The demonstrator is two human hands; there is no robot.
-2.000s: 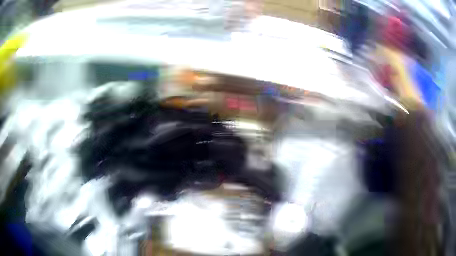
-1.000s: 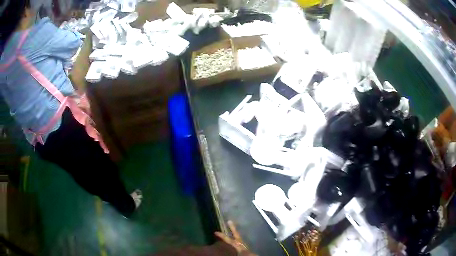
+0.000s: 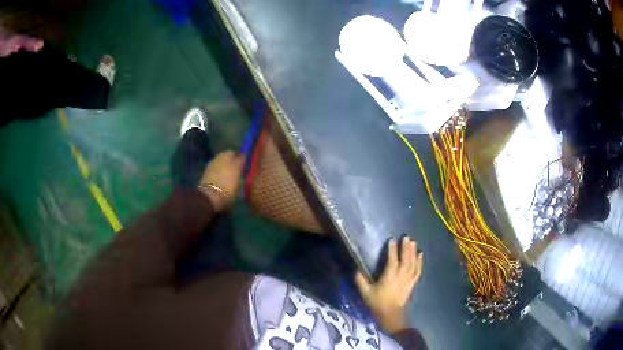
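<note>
My left hand (image 3: 224, 174) is below the bench's left edge, closed at the red-and-blue rim of a brown mesh-patterned object (image 3: 283, 188); its fingertips are partly hidden. The object is partly hidden under the bench. My right hand (image 3: 394, 277) rests palm down near the edge of the dark bench (image 3: 348, 157), fingers apart and empty. A bundle of yellow-red wire leads (image 3: 464, 212) with small silver ends lies right of it. White housings (image 3: 427, 102) lie above the leads, with a round black cup (image 3: 504, 49) among them.
A heap of black cups (image 3: 580, 89) is at the upper right. Stacked white round parts (image 3: 587, 270) are at the lower right. A person's dark-clothed leg and shoe (image 3: 106, 70) are at the upper left on the green floor (image 3: 147, 123).
The view has swung down and right. My left hand is now visible at the mesh object's rim. More of my right hand shows on the bench, and the wire leads are fully visible.
</note>
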